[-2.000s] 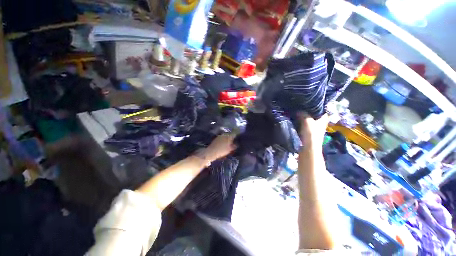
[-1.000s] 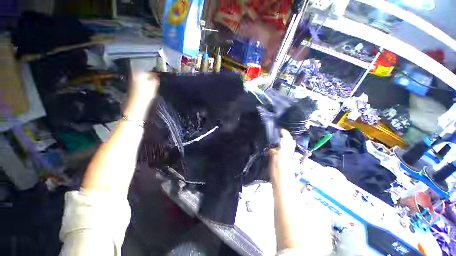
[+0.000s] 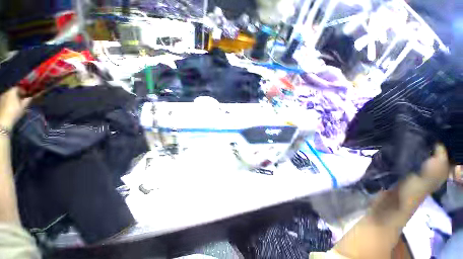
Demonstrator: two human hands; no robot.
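My left hand [image 3: 12,109] is at the far left edge, its fingers on the top of a dark cloth heap [image 3: 76,167]; whether it grips cloth is unclear. My right hand [image 3: 434,169] is blurred at the right, shut on dark striped cloth [image 3: 391,109] held up beyond the table's right end. The white sewing machine [image 3: 203,115] with a blue stripe and dark display stands between the hands. The heap lies left of its needle end and hangs over the table's front edge.
More dark cloth [image 3: 213,76] lies behind the machine, by a green-handled tool [image 3: 150,78]. A purple heap [image 3: 325,109] is behind its right end. A red packet [image 3: 51,68] is at upper left. Striped cloth [image 3: 289,238] lies below the white table's front edge [image 3: 203,212].
The view has swung right and down to the machine. My right hand has moved far right with striped cloth. The dark cloth that was spread between both hands now lies heaped at the left.
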